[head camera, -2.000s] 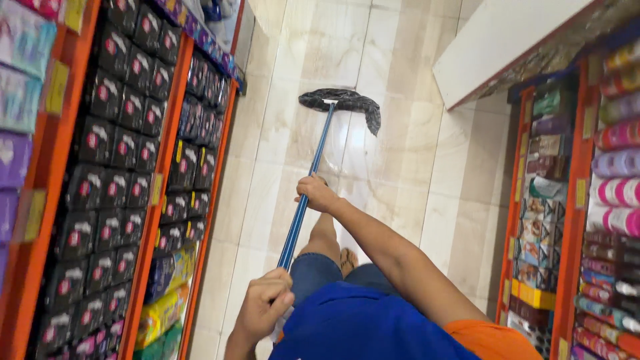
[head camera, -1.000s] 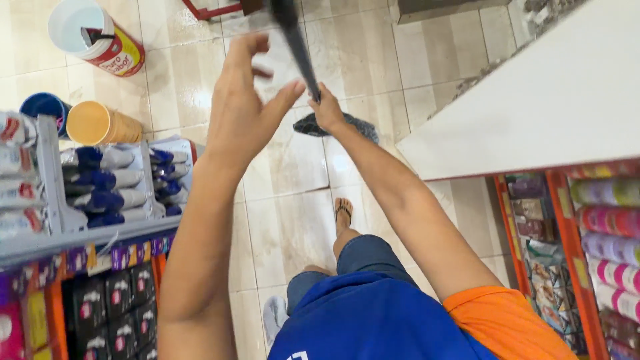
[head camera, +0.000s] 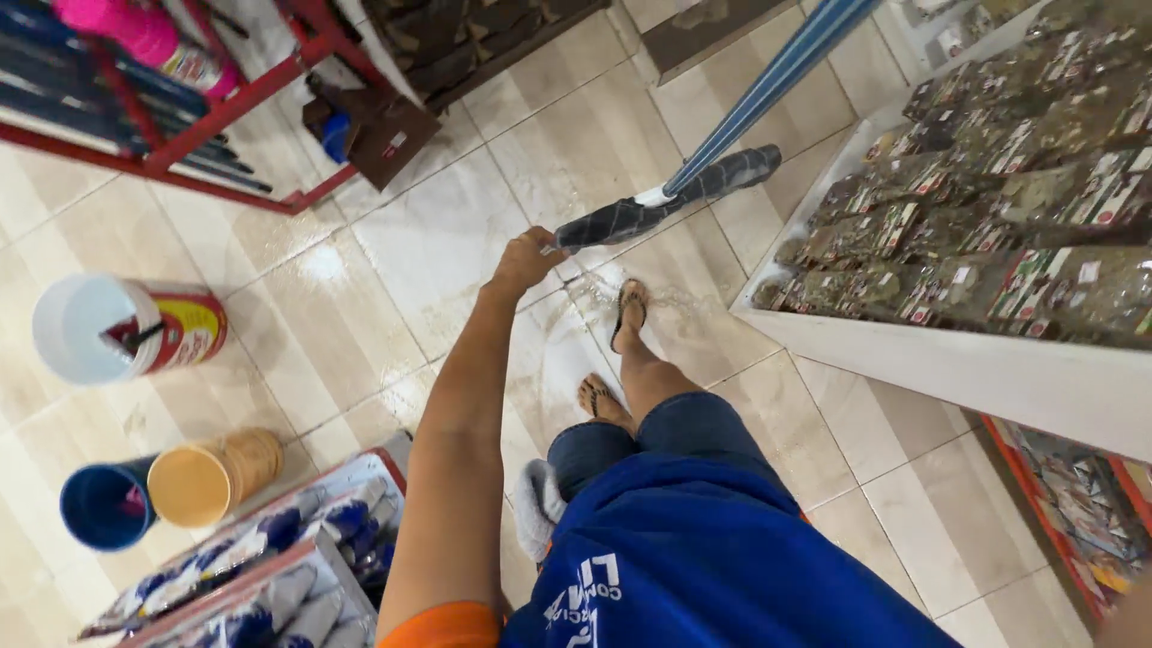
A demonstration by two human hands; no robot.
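The floor squeegee or broom head (head camera: 670, 198), wrapped in a dark wet cloth, is off to the upper middle, with a white socket and a blue pole (head camera: 765, 90) that rises to the top right. My left hand (head camera: 529, 261) pinches the left end of the cloth at the head with its fingertips. My right hand is outside the picture; only a blurred bit of skin shows at the bottom right corner. The pole's upper end is out of view. Wet streaks shine on the tiled floor (head camera: 432, 243) around my sandalled feet.
A white bucket (head camera: 85, 328) of liquid, a blue bucket (head camera: 106, 506) and a yellow bucket (head camera: 216, 477) stand at left. A red metal rack (head camera: 225, 112) is at upper left. A white-edged shelf (head camera: 945, 351) of packets stands at right, and another shelf (head camera: 396, 477) at lower left.
My left hand, raised and empty one second ago, now touches the cloth on the head. The right hand, earlier on the pole, has left the view. The view has shifted towards the buckets.
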